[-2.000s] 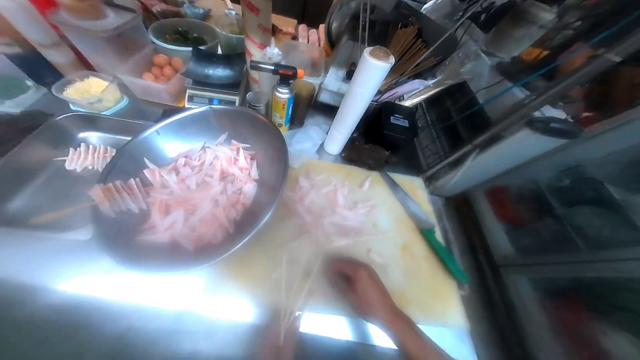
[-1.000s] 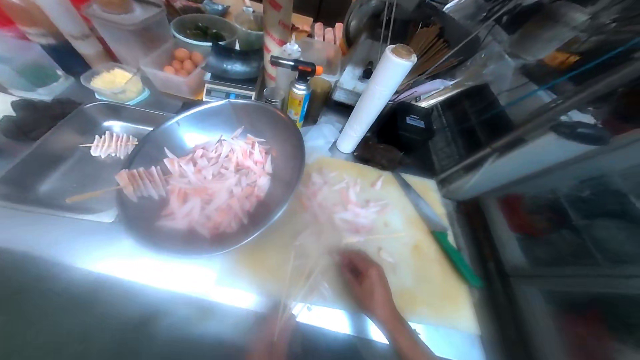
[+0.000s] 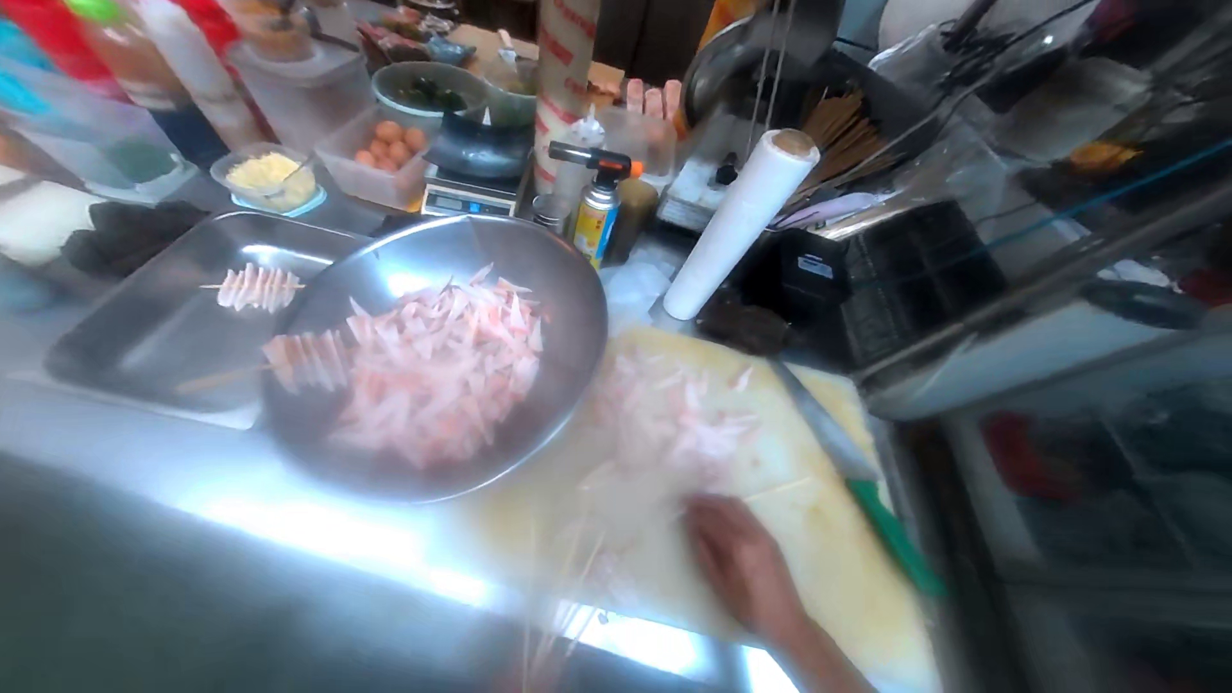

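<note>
My right hand (image 3: 741,563) is over the lower middle of the cutting board (image 3: 818,568), fingers curled near the end of a thin wooden skewer (image 3: 778,489); the grip is blurred. My left hand (image 3: 539,664) is a faint blur at the bottom edge, beside a bundle of thin skewers (image 3: 563,597). Pale pink meat slices (image 3: 688,414) lie on the board. More slices (image 3: 443,366) fill a steel bowl (image 3: 568,289) to the left. One loaded skewer (image 3: 308,361) rests across the bowl's left side, another (image 3: 258,288) in the steel tray (image 3: 164,337).
A green-handled knife (image 3: 857,472) lies along the board's right side. Behind stand a plastic wrap roll (image 3: 741,226), a blowtorch on a gas can (image 3: 597,207), a scale (image 3: 470,197), a tub of eggs (image 3: 385,149) and a bowl of grated yellow food (image 3: 265,178).
</note>
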